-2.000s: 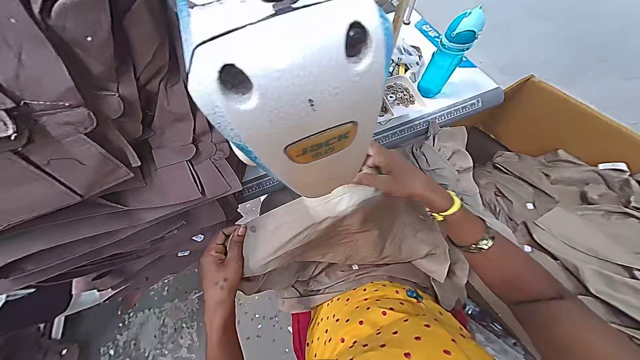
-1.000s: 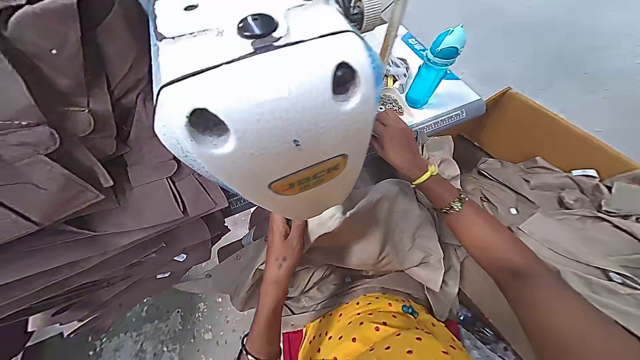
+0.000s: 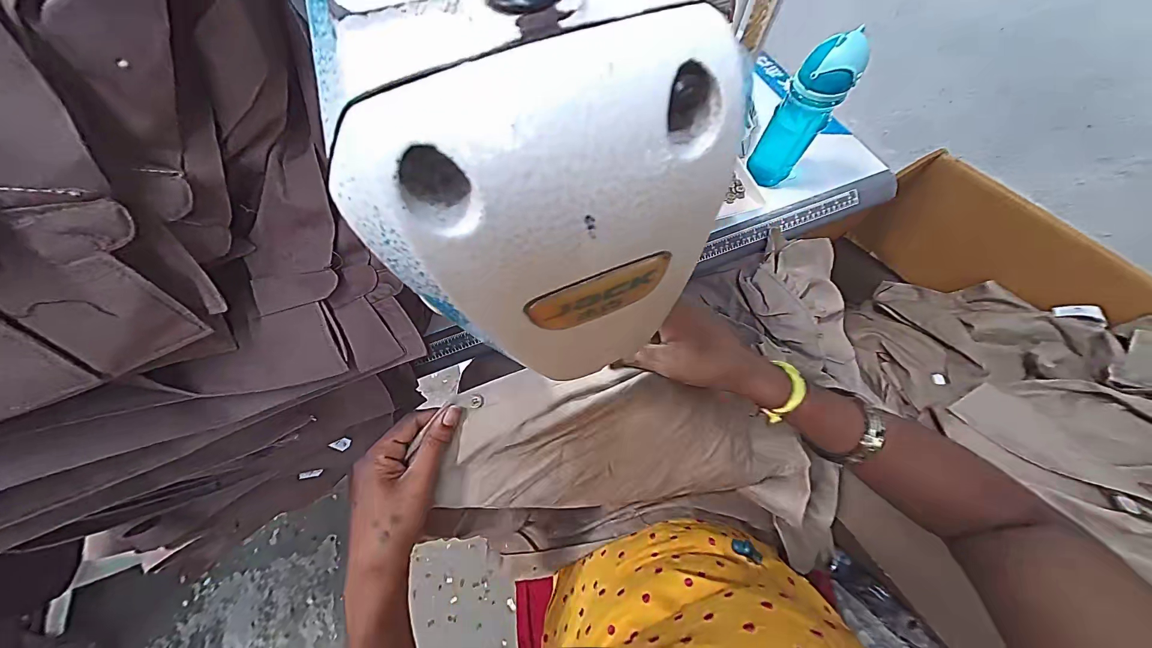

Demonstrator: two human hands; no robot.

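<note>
A white Jack sewing machine head (image 3: 540,180) fills the upper middle of the view and hides its needle area. Below it stretches a beige cloth garment piece (image 3: 576,441), with a small round button (image 3: 476,401) near its left corner. My left hand (image 3: 396,477) pinches that corner between thumb and fingers, just beside the button. My right hand (image 3: 697,346) lies on the cloth at the machine's lower right edge; its fingertips are partly hidden behind the head, so its hold cannot be told.
Dark brown garment pieces (image 3: 162,270) hang and lie piled at the left. A blue bottle (image 3: 805,108) stands on the white table (image 3: 855,175), behind a ruler strip (image 3: 778,225). At the right, a cardboard box (image 3: 1008,225) holds beige garments (image 3: 1008,360).
My right hand has come from beside the small parts on the table back to the cloth by the machine. My left hand has moved left from under the head, and the cloth is now spread flatter.
</note>
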